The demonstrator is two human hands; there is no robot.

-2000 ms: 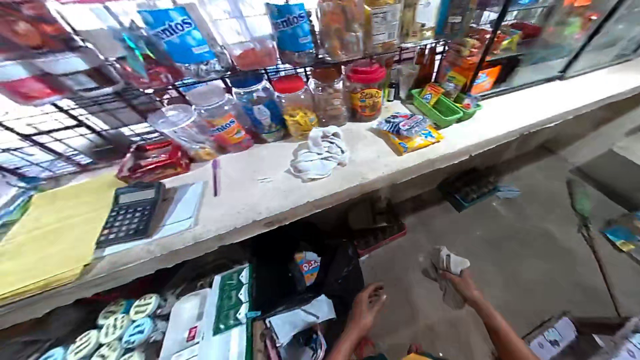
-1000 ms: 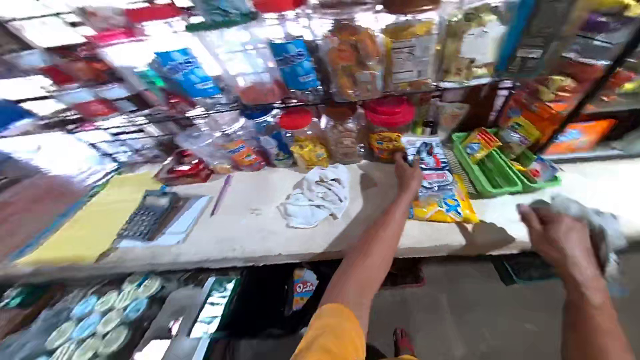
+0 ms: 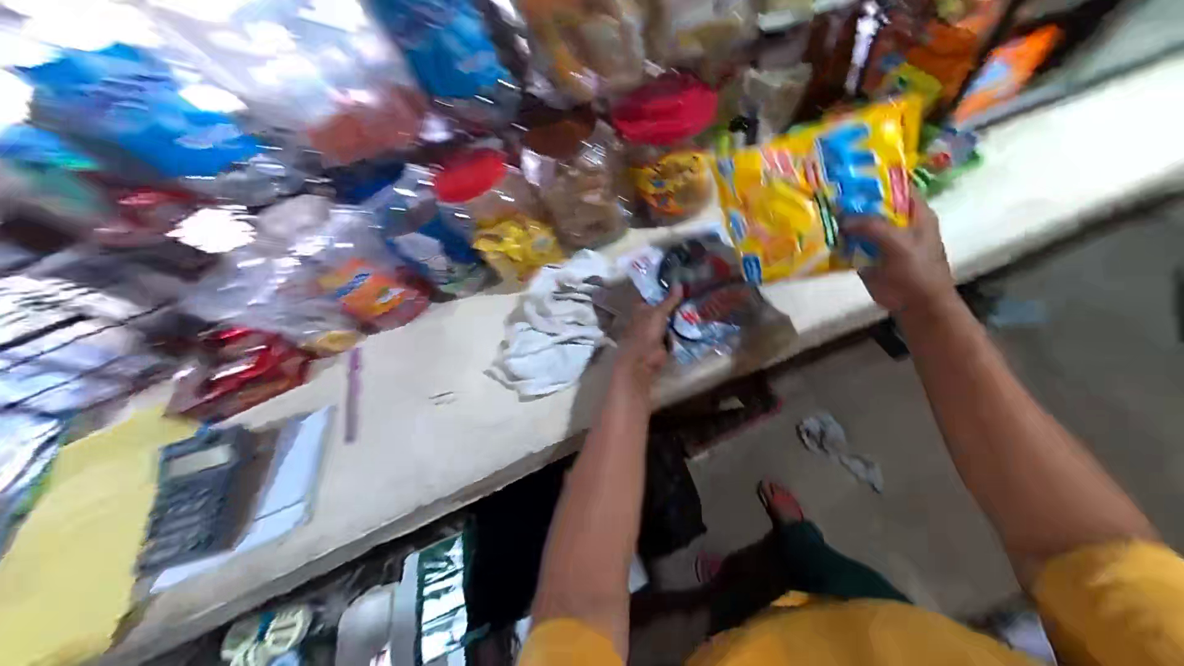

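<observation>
My right hand (image 3: pixel 902 250) grips the lower right end of a yellow and blue snack packet (image 3: pixel 823 190), raised just over the counter. To its left, my left hand (image 3: pixel 652 333) holds the edge of a dark and silver printed packet (image 3: pixel 708 301) at the counter's front. A crumpled white cloth (image 3: pixel 555 324) lies on the counter just left of that hand. The frame is blurred, so the fingertips are not sharp.
Plastic jars with red lids (image 3: pixel 470 176) line the back of the counter (image 3: pixel 398 407). At the left are a purple pen (image 3: pixel 352 393), a calculator (image 3: pixel 194 490) and a yellow folder (image 3: pixel 79 536). A grey cloth (image 3: pixel 837 449) lies on the floor below.
The right hand has let go of the grey cloth, now on the floor, and taken hold of the yellow packet, which lay on the counter. The left hand has moved from the floor area to the counter.
</observation>
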